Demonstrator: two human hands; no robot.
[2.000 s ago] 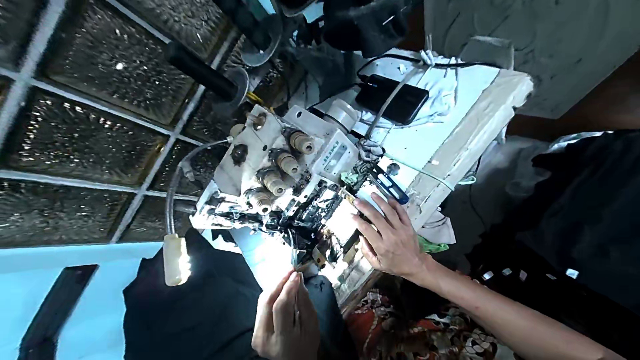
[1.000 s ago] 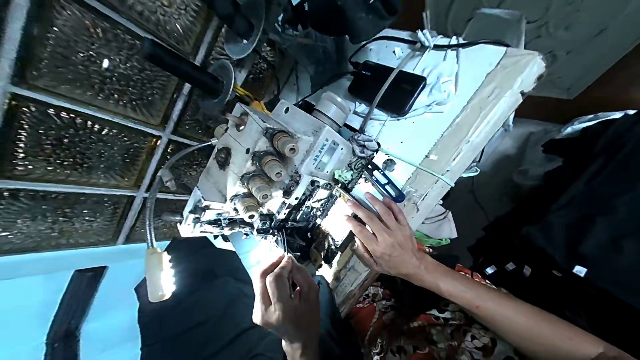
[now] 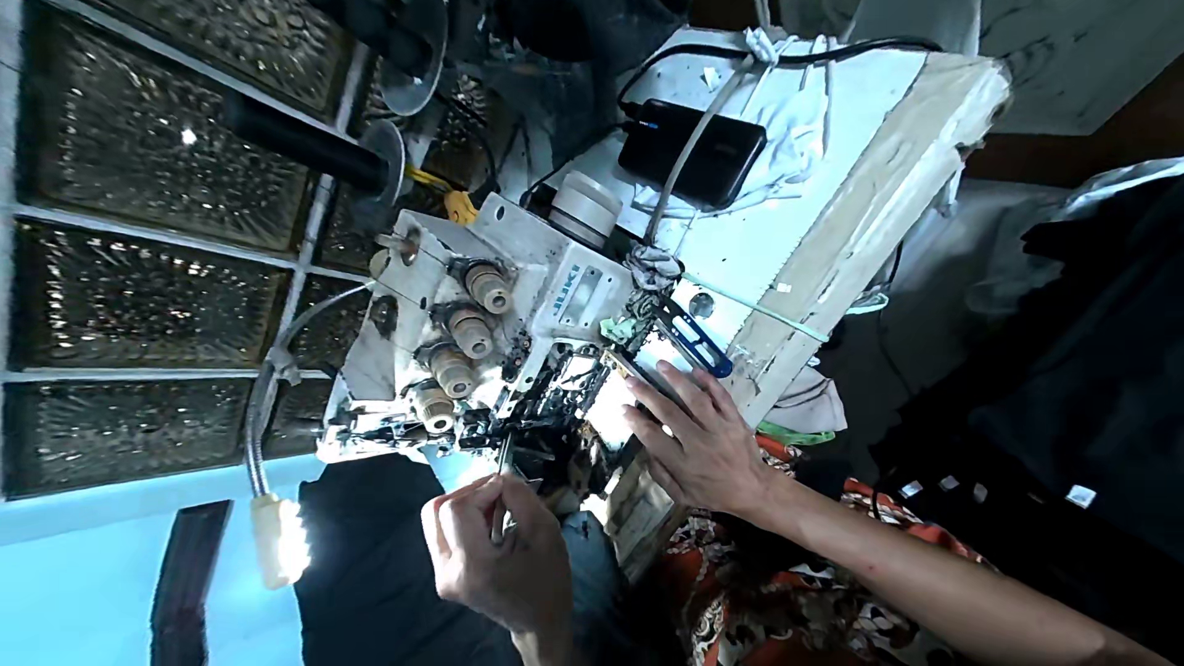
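Note:
A white Juki overlock sewing machine [image 3: 592, 287] with several thread tension dials [image 3: 470, 331] stands at the centre, its dark, oily mechanism [image 3: 555, 398] exposed. My left hand [image 3: 504, 555] is below it, its fingers curled around a slim metal tool [image 3: 505, 455], perhaps tweezers; the tip reaches the needle area and is lost in the dark parts. My right hand [image 3: 708, 439] lies palm down at the machine's right side, fingers spread over a narrow metal part [image 3: 652, 379] near the bright plate. Blue-handled thread snips [image 3: 696, 342] lie just above its fingertips.
A black phone-like device [image 3: 692, 153] with cables lies on the worn white table [image 3: 832, 222]. A lit lamp on a flexible neck [image 3: 280, 541] hangs at lower left, near the glass-block wall [image 3: 157, 305]. Thread stand rods [image 3: 305, 148] stick out at upper left. Dark cloth [image 3: 1064, 370] lies right.
My left hand has changed its hold, its fingers now more curled around the metal tool near the needle area. My right hand stays at the machine's right side. The view has shifted a little.

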